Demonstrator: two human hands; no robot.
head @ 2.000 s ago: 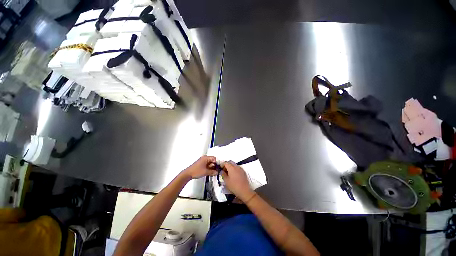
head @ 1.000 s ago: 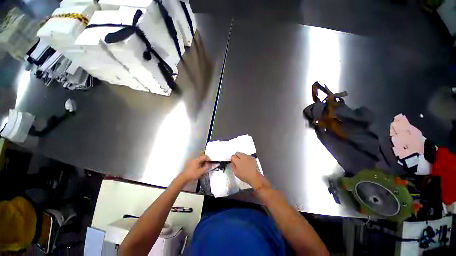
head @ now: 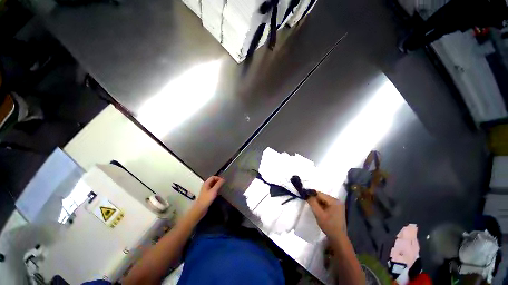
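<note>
A white bundle of layered pieces (head: 278, 214) lies on the metal table at its front edge, with a black tie (head: 287, 191) knotted around it and loose ends sticking up. My right hand (head: 327, 211) is at the bundle's right side, its fingertips pinching the end of the black tie. My left hand (head: 211, 186) is away from the bundle, at the table edge left of it, fingers close together; nothing shows in it.
Tall white tied bundles (head: 223, 22) stand at the top. A dark grey bag (head: 362, 195) and pink pieces (head: 405, 245) lie at the right. The sewing machine (head: 103, 214) with a warning label and the snips (head: 184, 191) are at the left on the cream table (head: 114, 136).
The view has turned, with more of the machine now showing. My left hand has let go of the tie and moved left, off the bundle. The tie now shows a knot with loose ends.
</note>
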